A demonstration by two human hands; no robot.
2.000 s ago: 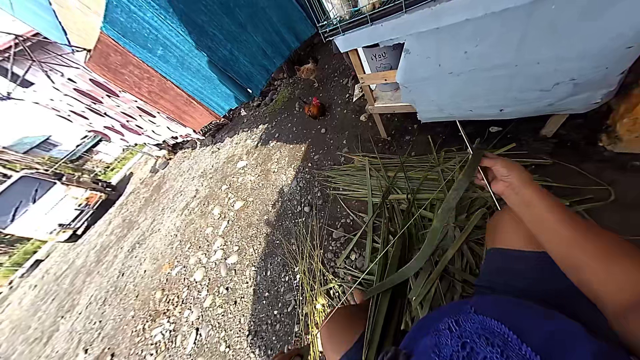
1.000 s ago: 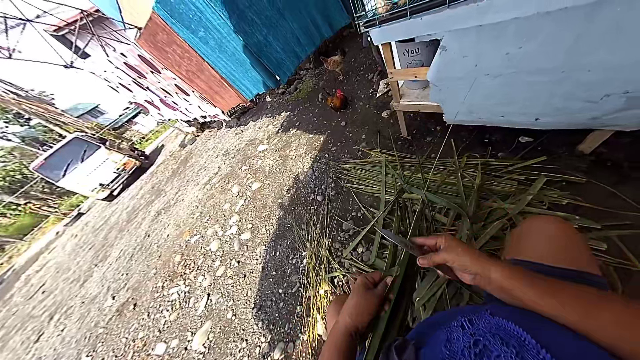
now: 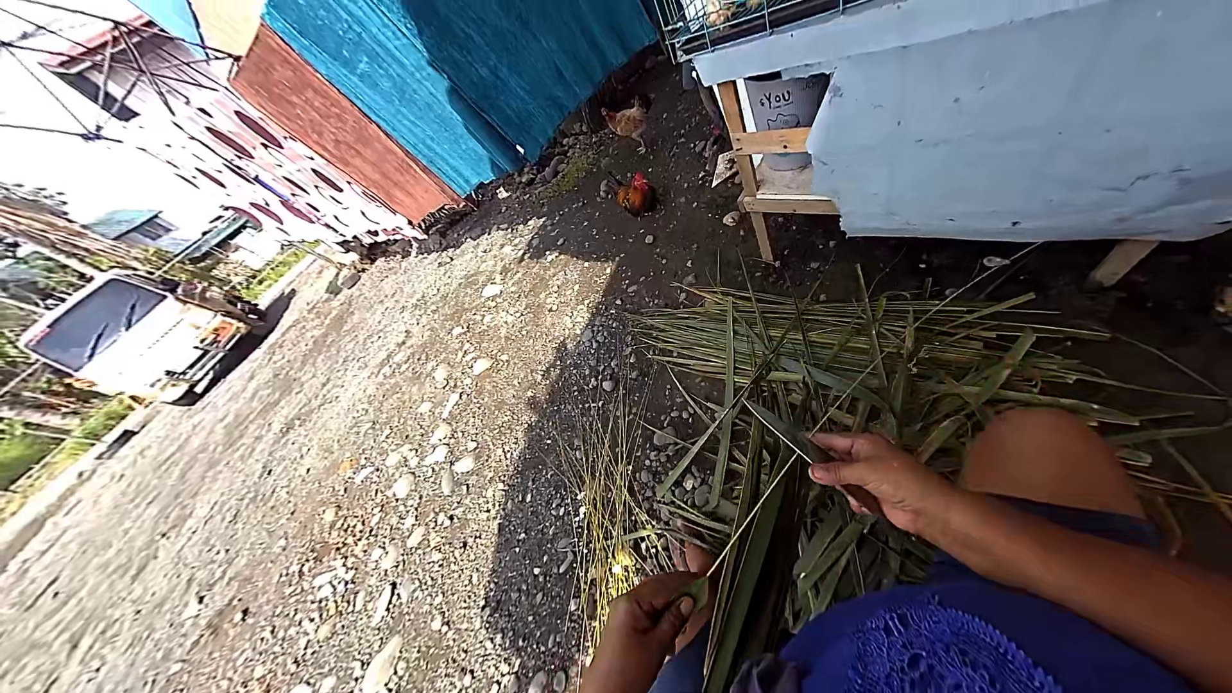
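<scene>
My right hand is closed round the handle of a knife, whose blade points up and to the left. A thin palm-leaf midrib runs up from my left hand, which pinches its green end between thumb and fingers, and passes by the blade. Long green leaf strips lie between my hands near my legs. Beyond them a loose heap of cut leaves spreads over the ground. Left of the heap lies a bundle of thin yellowish midribs, close to my left hand.
A pale blue covered stand with wooden legs is at the upper right, with a printed bucket under it. A rooster and another chicken are near a blue cloth wall. Gravel ground and a parked white vehicle are at left.
Two seconds ago a long wide leaf stretched between my hands; now a thin midrib does. My left hand has moved down and left since a second ago, while the knife stays in my right hand.
</scene>
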